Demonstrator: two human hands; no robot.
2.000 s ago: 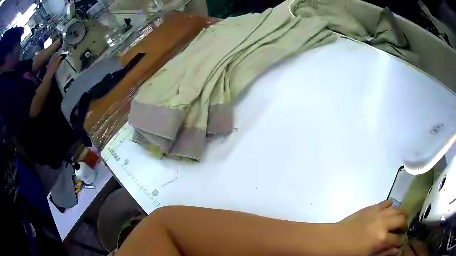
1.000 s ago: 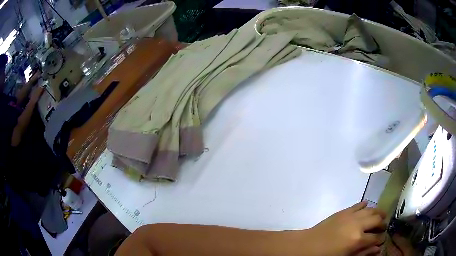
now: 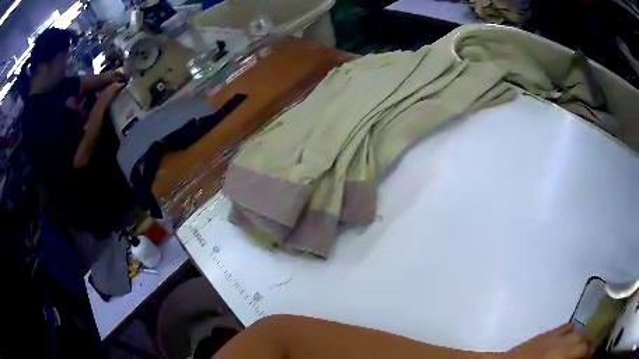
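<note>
My left hand (image 3: 558, 345) is at the bottom right, partly cut off by the lower edge. Its bent fingers hold the edge of an olive-khaki garment piece (image 3: 604, 319) beside the sewing machine head (image 3: 627, 328). Only a white part of the head shows at the right edge; the needle and presser foot are out of view. My right hand is not in view. A bundle of khaki pieces (image 3: 336, 133) with grey-mauve end bands (image 3: 265, 198) lies fanned over the white table (image 3: 448, 259).
A large beige bin (image 3: 626, 95) with khaki cloth inside stands behind the table. A brown worktop (image 3: 280, 73) adjoins at the back left. Another person (image 3: 59, 140) works at a machine (image 3: 150, 70) there. Lower left, scissors (image 3: 134, 268) lie on a white surface.
The camera view has swung left, so the bundle sits further right and lower, and less of my left hand and the machine head shows. The bundle keeps its layout.
</note>
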